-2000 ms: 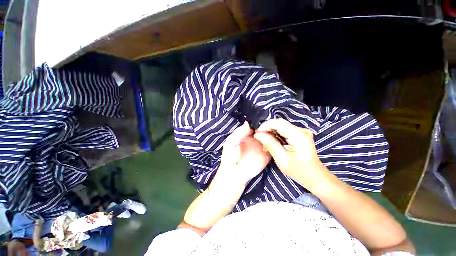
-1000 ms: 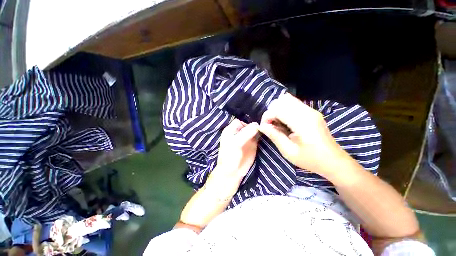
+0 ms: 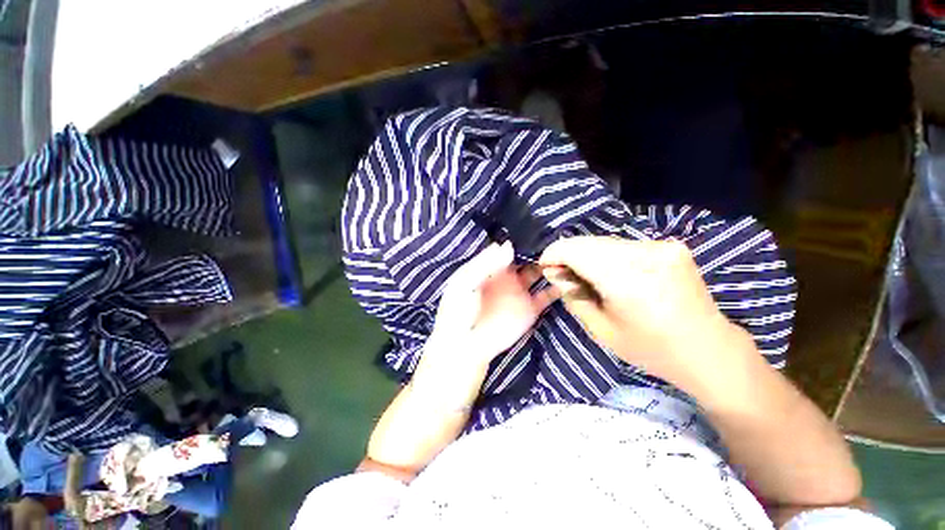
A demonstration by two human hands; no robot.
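The striped garment (image 3: 414,202), navy with white stripes, lies bunched on my lap. A plain black fabric piece (image 3: 520,226) shows in its folds just beyond my fingertips. My left hand (image 3: 495,305) pinches the garment at the near edge of the black piece. My right hand (image 3: 627,290) is beside it, fingertips nearly touching the left ones, with a dark narrow object (image 3: 578,286) in its curled palm, perhaps snips. No needle or thread can be made out.
A wooden-edged table (image 3: 342,62) curves across the top. More striped garments (image 3: 73,269) lie on a blue-edged stand (image 3: 278,212) at left. Mixed cloth (image 3: 145,476) is at lower left. Clear plastic (image 3: 917,311) hangs at right. The floor (image 3: 311,362) is green.
My right hand has turned over, its back now more upward, and sits over the near side of the black piece. My left fingers have spread a little. The garment has shifted slightly.
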